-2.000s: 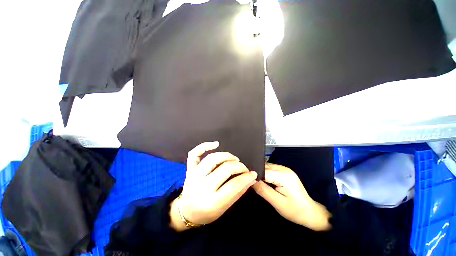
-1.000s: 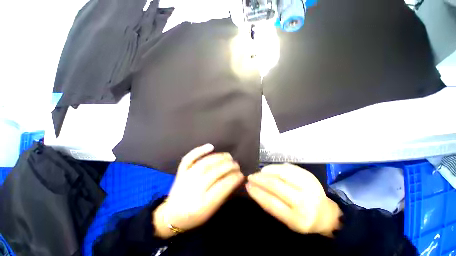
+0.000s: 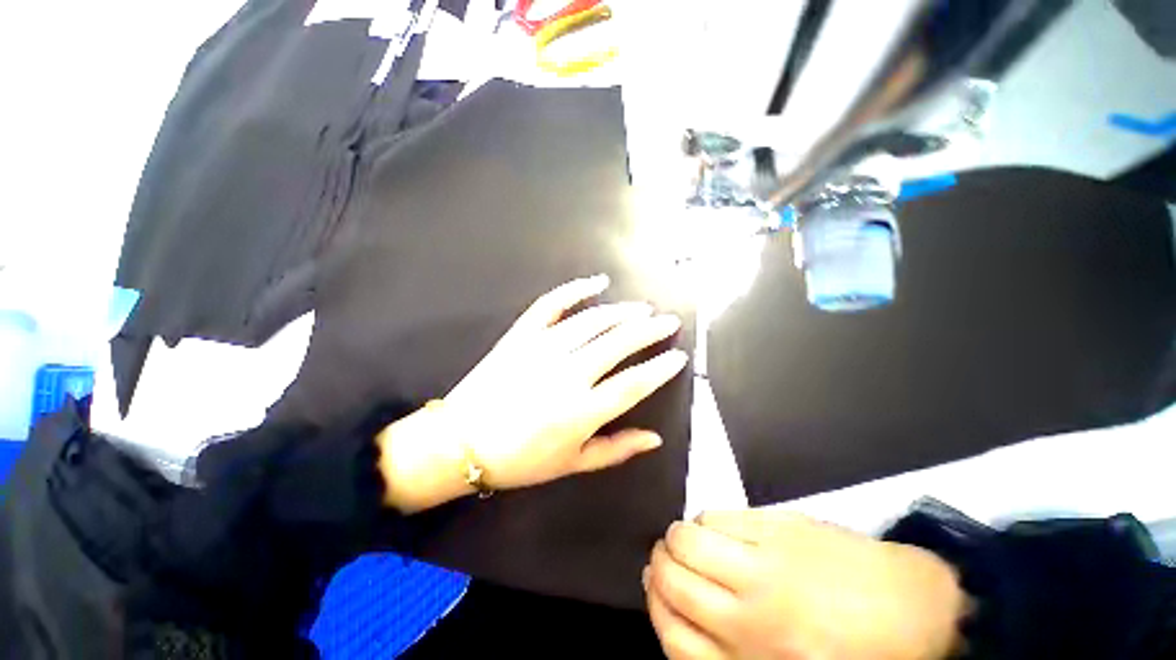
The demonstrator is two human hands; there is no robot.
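A dark cut panel lies flat on the white table, its right edge running up to the glaring light at the needle. My left hand lies flat on the panel just below the light, palm down, fingers slightly spread. My right hand is closed around the panel's lower right edge, near the table front; its fingertips are partly hidden. The sewing machine's metal parts and a clear attachment with a blue rim are above the work. The needle itself is lost in the glare.
A layered dark panel stack lies on the left. Another dark panel lies right of the needle. Scissors with red and yellow handles are behind the work. Dark cloth hangs lower left. A blue crate shows below the table.
The view has shifted toward the machine, showing more of the head and the scissors. My left hand has moved up from the panel's lower edge to beside the light. My right hand stays at the lower edge.
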